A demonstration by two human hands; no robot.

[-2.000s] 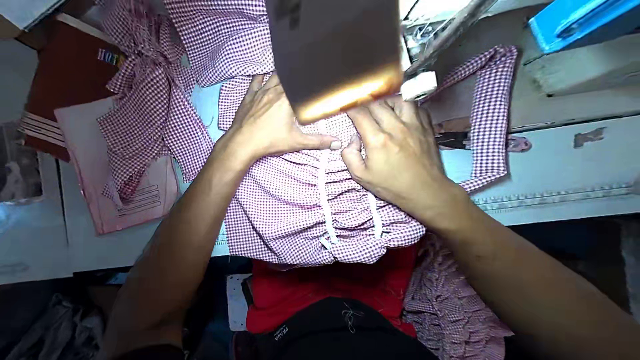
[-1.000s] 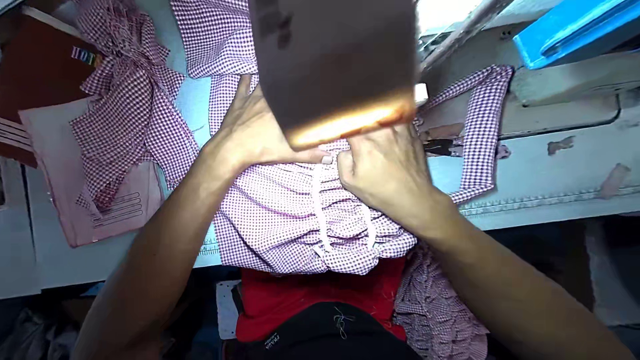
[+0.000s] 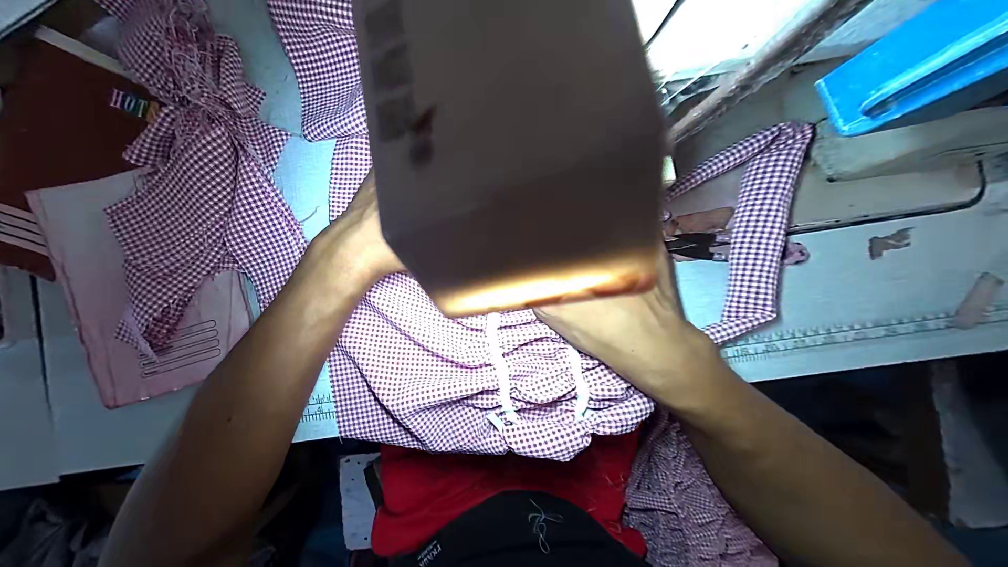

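A purple-and-white gingham cloth [image 3: 449,370], gathered in folds with two white strips on it, lies over the table's front edge. My left hand [image 3: 366,236] reaches onto its upper left part, its fingers hidden behind a dark panel [image 3: 520,157] with a brightly lit lower edge. From the right, my right hand [image 3: 622,319] rests on the cloth's upper right part; the same panel covers its fingers. Whether either hand grips the cloth is hidden. A folded gingham strip [image 3: 760,228] loops out at the right.
Knotted gingham pieces [image 3: 197,173] lie over a pink booklet [image 3: 87,315] and a brown book [image 3: 55,118] at left. A blue plastic object [image 3: 906,71] is at upper right. A printed measuring scale [image 3: 850,331] runs along the table's front edge. More gathered cloth [image 3: 685,496] hangs below.
The dark panel covers more of the view, and both hands' fingers, partly visible before, are now behind it. The gathered cloth lies much as before.
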